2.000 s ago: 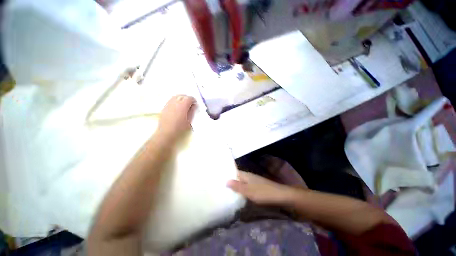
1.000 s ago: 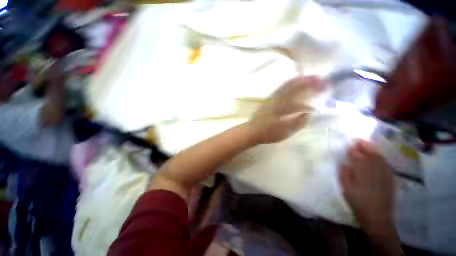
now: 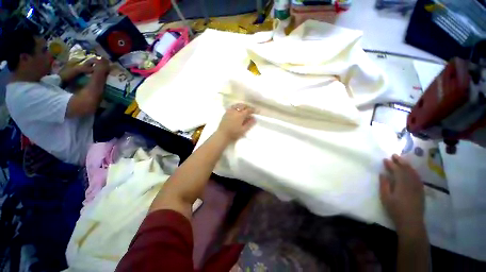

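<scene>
A large cream fabric panel [image 3: 298, 154] lies bunched and folded across the white table, its front edge hanging toward the lap. My left hand [image 3: 237, 121] rests on the middle of the fabric, fingers bent; whether it pinches the cloth cannot be told. My right hand [image 3: 402, 186] lies at the fabric's right edge, just below the needle area, palm down. The sewing machine's red end cover [image 3: 439, 101] stands at the right, above the lit needle plate. The needle and presser foot are not clearly visible.
A cream fabric heap [image 3: 125, 191] hangs left of my lap, beside pink cloth. A pink basket [image 3: 170, 53] stands back left. A person in a white shirt [image 3: 45, 114] sits at the far left. A dark box [image 3: 445, 29] stands back right.
The view has swung left and steadied. My left hand has moved left across the fabric, away from the needle area. My right hand stays beside the machine.
</scene>
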